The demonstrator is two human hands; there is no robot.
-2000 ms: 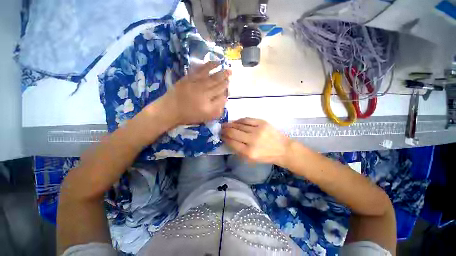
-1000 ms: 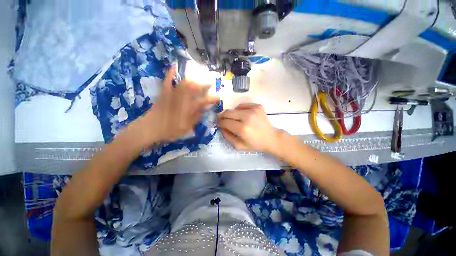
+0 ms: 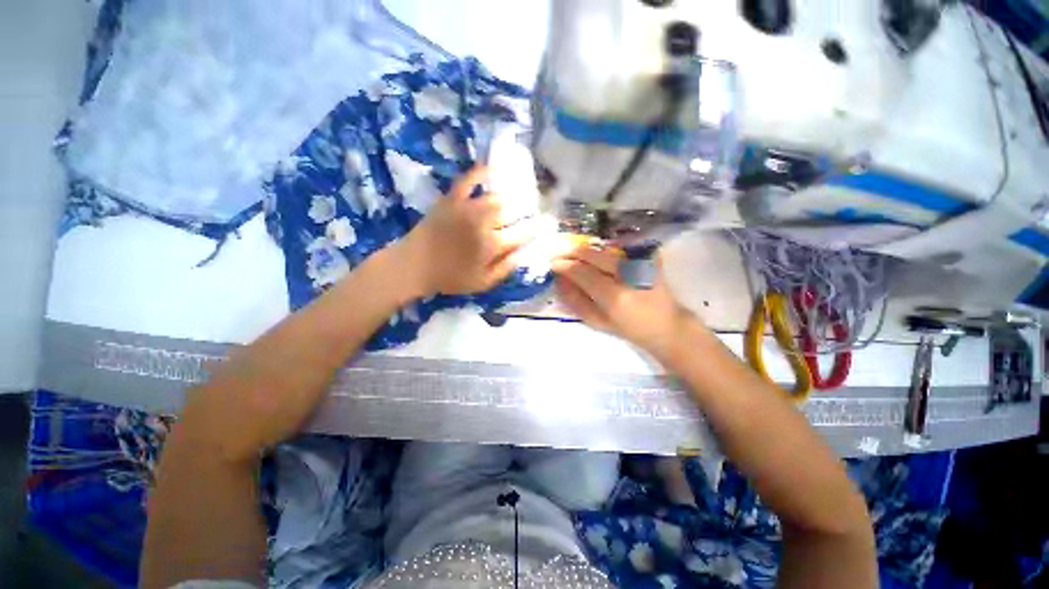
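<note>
The blue floral fabric (image 3: pixel 385 161) lies on the table left of the machine head, its right edge reaching the needle area. My left hand (image 3: pixel 466 239) holds the fabric by its right edge, fingers close to the needle. My right hand (image 3: pixel 610 293) is at the near right edge of the fabric, fingertips beside the presser foot (image 3: pixel 592 230); the fingertips seem to pinch the fabric edge. Bright glare hides the exact grip and the seam. The white sewing machine (image 3: pixel 644 81) with a blue stripe stands over the needle area.
Yellow and red handled scissors (image 3: pixel 773 345) lie right of my right hand, by lavender-grey strips (image 3: pixel 819 267). A pale blue piece (image 3: pixel 219 104) lies at far left. A measuring scale (image 3: pixel 460 388) runs along the table's front edge. A blue crate (image 3: pixel 75 495) stands below left.
The view has shifted, so the machine head shows larger. My left hand, blurred before, now holds the fabric near the needle. My right hand has moved up beside the presser foot.
</note>
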